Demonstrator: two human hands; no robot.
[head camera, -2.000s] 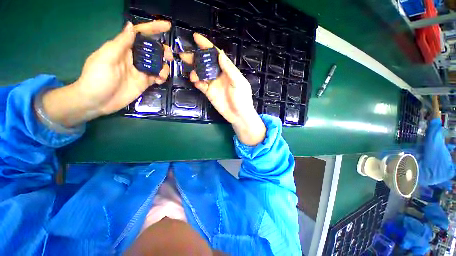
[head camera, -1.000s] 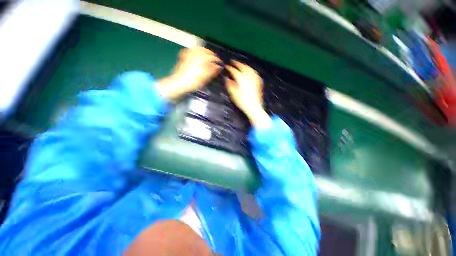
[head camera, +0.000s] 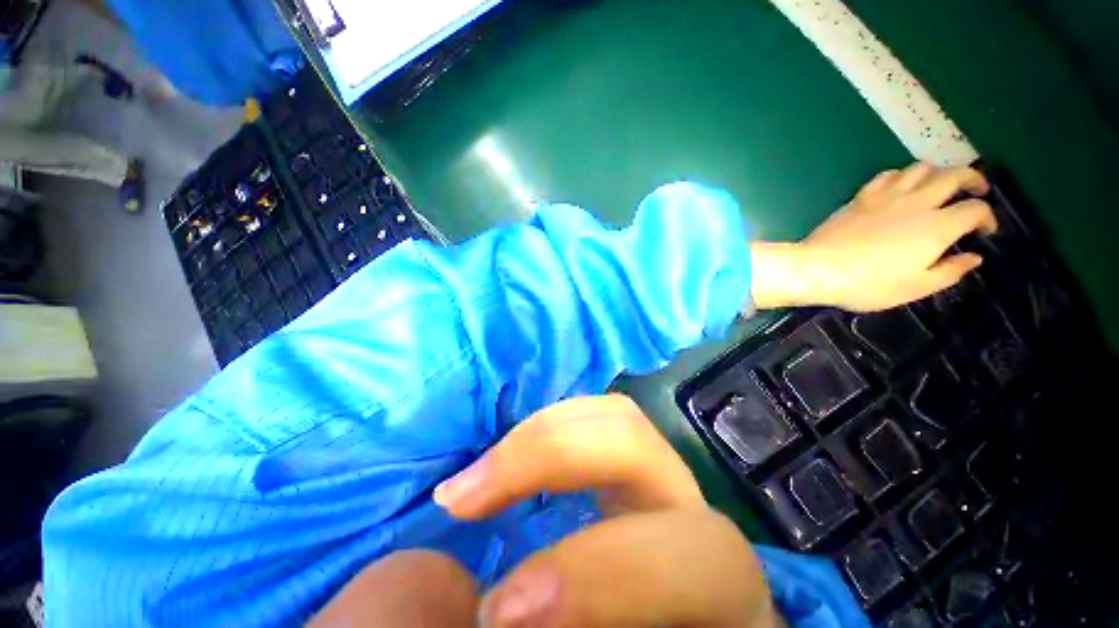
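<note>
The black blister tray (head camera: 816, 501) lies on the green bench at the right, its square pockets glossy. My left hand (head camera: 884, 239) reaches to the tray's far corner with its palm down and fingertips bent over the edge. Whether it holds anything cannot be told. My right hand (head camera: 614, 515) is large and blurred, close to the camera at the bottom centre. Its fingers are apart and no thing shows between them. No watch unit can be made out in either hand.
A white paper on a clipboard (head camera: 399, 37) lies at the top left. Black trays with small parts (head camera: 264, 221) stand left of the bench edge. A person in blue (head camera: 203, 49) is beyond them. A pale strip (head camera: 877, 80) runs along the bench.
The view has swung left, bringing the clipboard and left trays into sight. My right hand has left the tray and come near the camera. My left hand is still at the tray's far edge.
</note>
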